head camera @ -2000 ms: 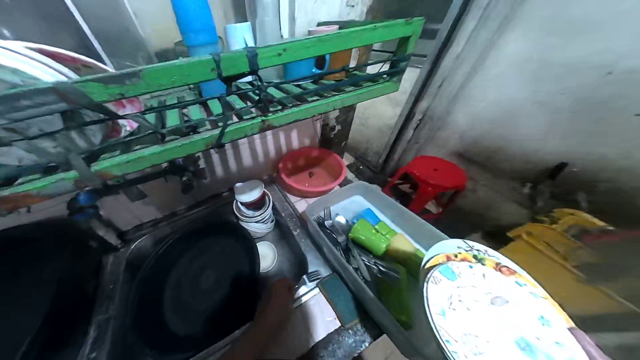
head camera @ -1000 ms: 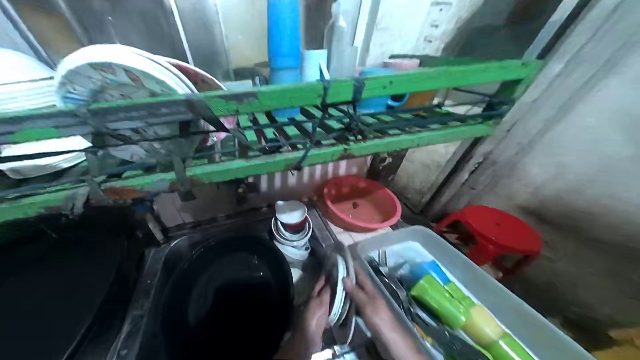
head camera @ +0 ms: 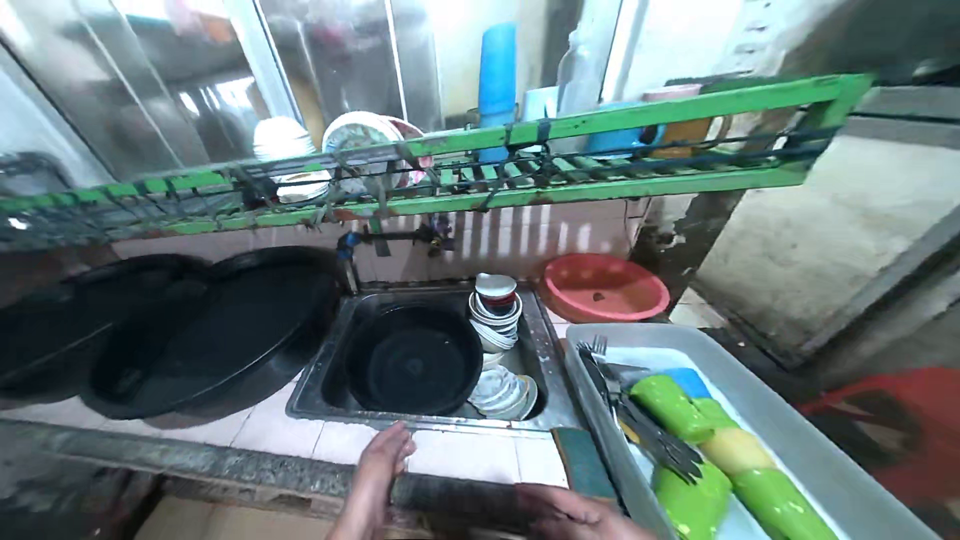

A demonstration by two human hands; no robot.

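Note:
My left hand (head camera: 384,456) is at the front edge of the tiled counter (head camera: 337,444), fingers apart and holding nothing visible. My right hand (head camera: 574,511) is lower right, blurred and partly cut off; its grip is unclear. A dark band, perhaps the counter's edge, spans the gap between them. Beyond it, a round black basin (head camera: 414,364) sits in the steel sink (head camera: 315,397). Right of the basin are stacked bowls (head camera: 495,315) and, nearer me, small plates (head camera: 501,394) leaning together. A grey tub (head camera: 739,375) holds green cups (head camera: 670,405) and cutlery (head camera: 600,349).
Large black basins (head camera: 225,330) stand left of the sink. A red plastic basin (head camera: 606,289) is behind the tub. Above runs a green rack (head camera: 450,202) with plates (head camera: 364,142), cups and a bottle. A red stool (head camera: 900,427) stands at right. A green pad (head camera: 583,457) lies beside the tub.
One second ago both hands held plates upright over the sink's right side; small plates now rest there and the hands are nearer the counter's front. Two seconds ago a large patterned plate was at right.

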